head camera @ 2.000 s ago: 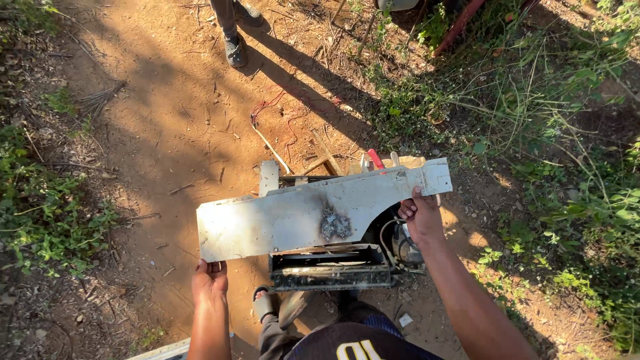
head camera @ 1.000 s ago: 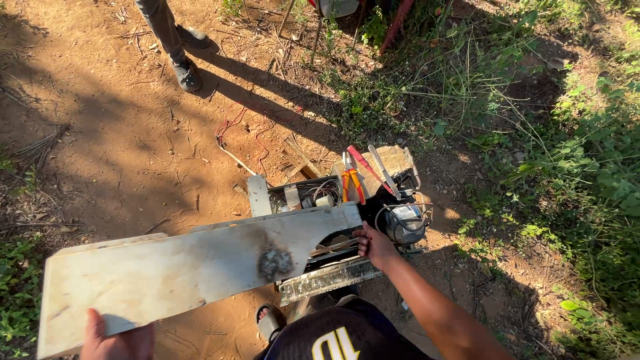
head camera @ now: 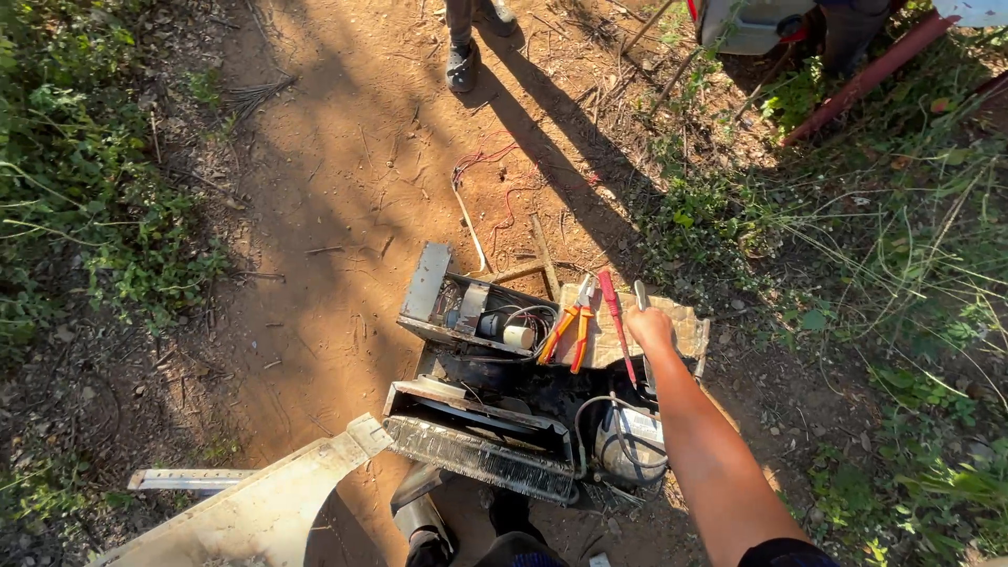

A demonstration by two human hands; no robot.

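Observation:
My right hand (head camera: 650, 329) is on a pale metal-coloured tool (head camera: 640, 295) at the right of a cardboard sheet (head camera: 687, 331); its fingers are mostly hidden. Just left lie a red screwdriver (head camera: 612, 299) and pliers with orange-and-red handles (head camera: 581, 323). Below is an opened appliance with a finned coil (head camera: 480, 457), a compressor (head camera: 630, 441) with bent tubes and a metal box of wiring (head camera: 480, 311) with a white cylindrical part (head camera: 518, 337). A white sheet-metal panel (head camera: 276, 504) with a curved cutout fills the lower left. My left hand is out of view.
Another person's legs (head camera: 461, 47) are at the top. Thin red wires (head camera: 488, 157) and wooden sticks (head camera: 543, 256) lie on the dirt. A perforated metal strip (head camera: 189, 479) is at the left, a red metal bar (head camera: 866, 79) at the upper right. Plants border both sides.
The white panel has moved from across the appliance to the lower left. My right hand has let go of it and moved to the tool on the cardboard. My left hand has left the view.

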